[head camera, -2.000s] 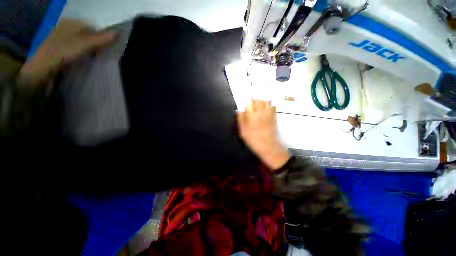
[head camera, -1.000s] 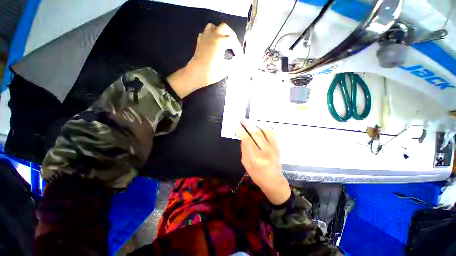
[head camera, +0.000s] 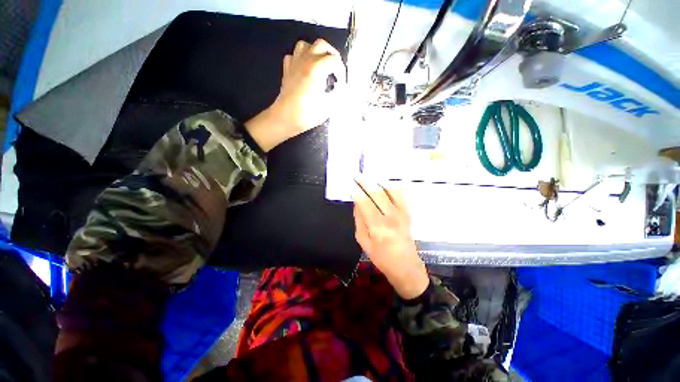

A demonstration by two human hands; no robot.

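Observation:
A large black fabric panel (head camera: 231, 82) lies over the left of the white table, its far-left corner folded back to a grey side (head camera: 97, 101). A bright white strip (head camera: 341, 168) lies on its right edge below the sewing machine needle area (head camera: 384, 93). My left hand (head camera: 304, 86) presses on the cloth beside the needle, fingers bent; glare hides its fingertips. My right hand (head camera: 384, 227) lies at the lower end of the strip, fingertips on it. Whether either hand pinches anything cannot be told.
Teal scissor handles (head camera: 509, 138) lie right of the needle, with a thin pale tool (head camera: 564, 145) and small brownish metal bits (head camera: 549, 190) beyond. A ruler tape (head camera: 522, 256) runs along the table's front edge. Blue crates (head camera: 570, 313) stand below.
My left hand has come from the far-left corner onto the cloth near the needle. The cloth now lies flatter with its grey corner folded over. My right hand stays by the strip.

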